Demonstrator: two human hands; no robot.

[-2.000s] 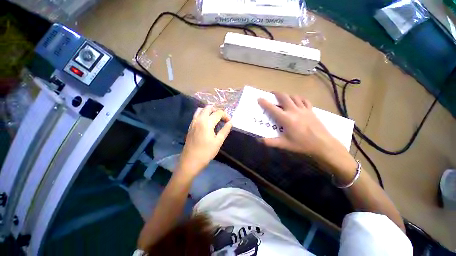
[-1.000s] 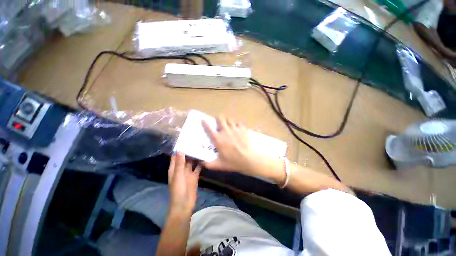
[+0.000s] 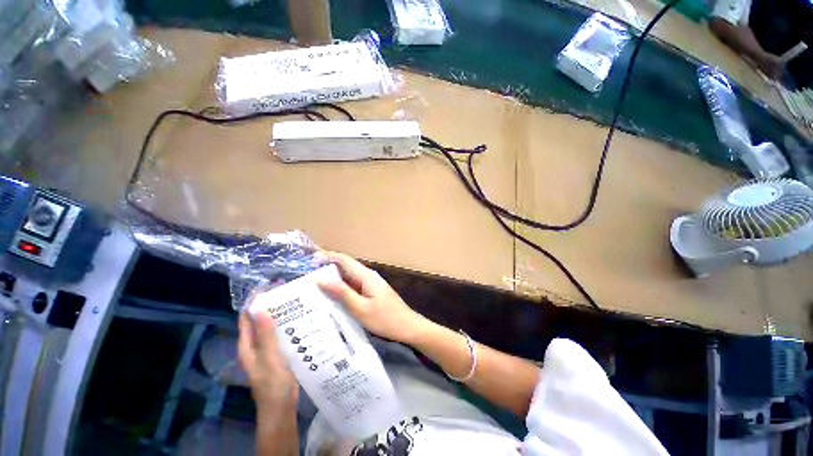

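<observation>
My left hand (image 3: 267,361) and my right hand (image 3: 365,298) hold a white retail box (image 3: 325,356) between them, over my lap at the bench's front edge. The box is tilted, its face with black text, icons and a code turned up. My left hand is on its left side, my right hand on its upper right corner. Clear shrink film bag (image 3: 192,249), crinkled, lies at the far end of the box and spreads left along the bench edge. Whether the box end is inside the film cannot be told.
A bagged box (image 3: 303,76) and a white power strip (image 3: 346,142) with black power cord (image 3: 593,200) lie on the brown bench (image 3: 446,205). A desk fan (image 3: 744,223) stands right, a film sealer (image 3: 40,227) left. Bagged boxes (image 3: 593,53) lie on the green belt. A person's arm (image 3: 744,44) shows top right.
The box has moved from the bench edge down and left towards my lap, and turned more upright in view. My right hand has gone from flat on it to gripping its corner.
</observation>
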